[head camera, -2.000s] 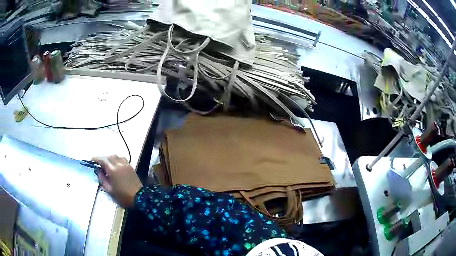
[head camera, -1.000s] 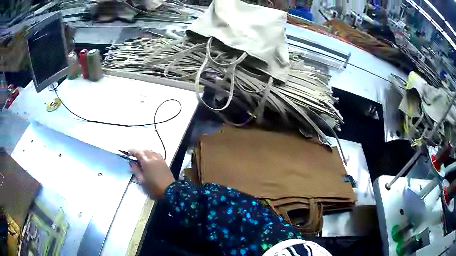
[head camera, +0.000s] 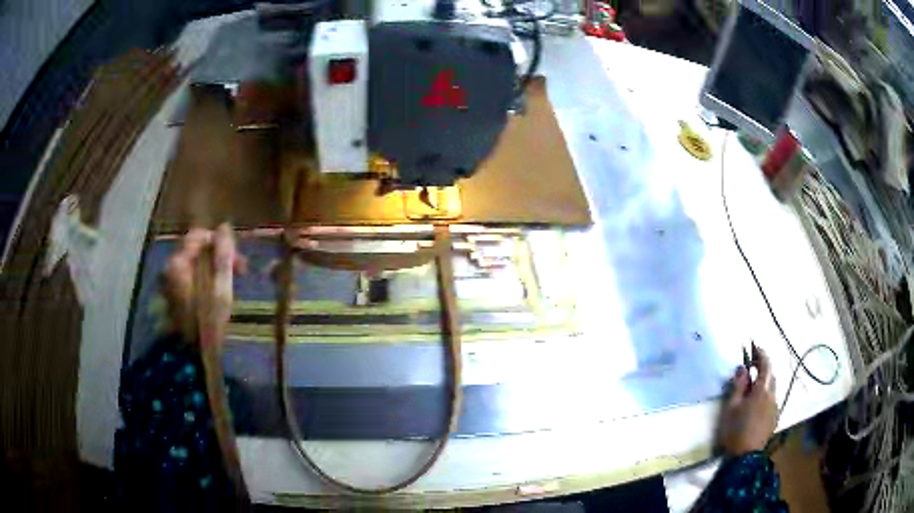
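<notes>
A brown bag panel (head camera: 531, 165) lies under the pattern sewing machine head (head camera: 438, 100), with yellow light at the needle. A brown handle strap (head camera: 453, 356) hangs from the panel edge in a U loop over the template plate (head camera: 401, 376). My left hand (head camera: 203, 276), blurred, holds another brown strap (head camera: 218, 401) at the left of the plate. My right hand (head camera: 751, 401) is at the table's right front edge, closed on small dark thread snips (head camera: 748, 355), whose tips point away from me.
Loose brown straps (head camera: 70, 215) lie at the left with a white scrap (head camera: 70, 238). The control screen (head camera: 759, 68), a red thread cone (head camera: 780, 152) and a thin black cable (head camera: 737, 235) are at the right. Pale straps (head camera: 867, 301) are heaped beyond the right edge.
The view has swung left from the stacked brown panels to the sewing machine. My left hand has come into view with a strap. My right hand still holds the snips near the table edge.
</notes>
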